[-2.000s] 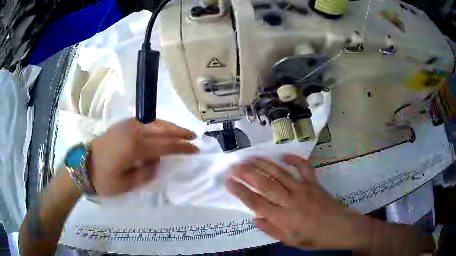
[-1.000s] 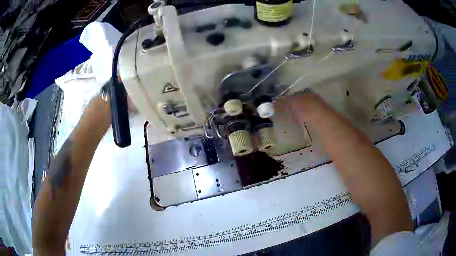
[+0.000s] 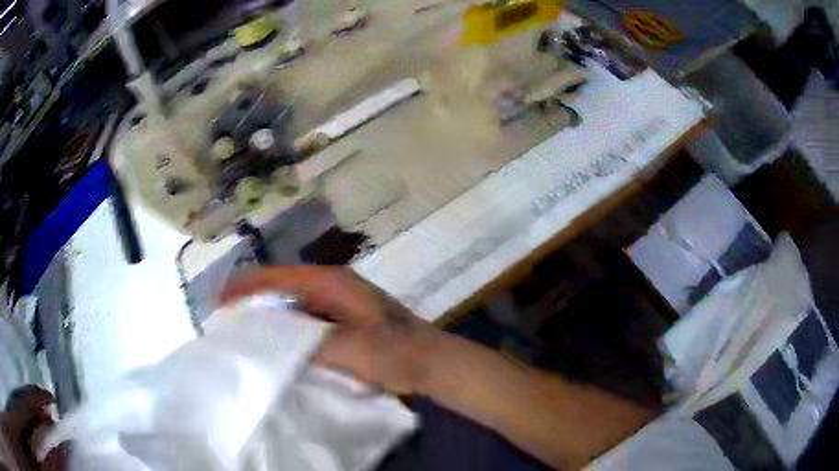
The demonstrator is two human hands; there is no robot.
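Note:
The picture is blurred. My right hand [image 3: 345, 322] is closed on white fabric [image 3: 198, 386] in front of the sewing machine, at its upper edge. The fabric hangs in folds at the lower left, over the table's front part. My left hand [image 3: 32, 428] is small, dark and cut off at the lower left edge, beside the fabric; its grip cannot be made out. The cream sewing machine [image 3: 451, 120] stands beyond, with its tension knobs [image 3: 262, 189] and the dark patch on the bed [image 3: 336, 244] showing.
The white table [image 3: 442, 267] has a wooden front edge and a printed ruler. A black rod [image 3: 126, 216] hangs left of the machine. White cloth [image 3: 736, 322] lies at the lower right. Blue material [image 3: 64, 221] is at the left. Orange-yellow handles [image 3: 651, 28] lie beyond the machine.
The view has swung right. My right hand has come from the machine to the front and now holds white fabric. My left hand has moved from behind the black rod to the lower left.

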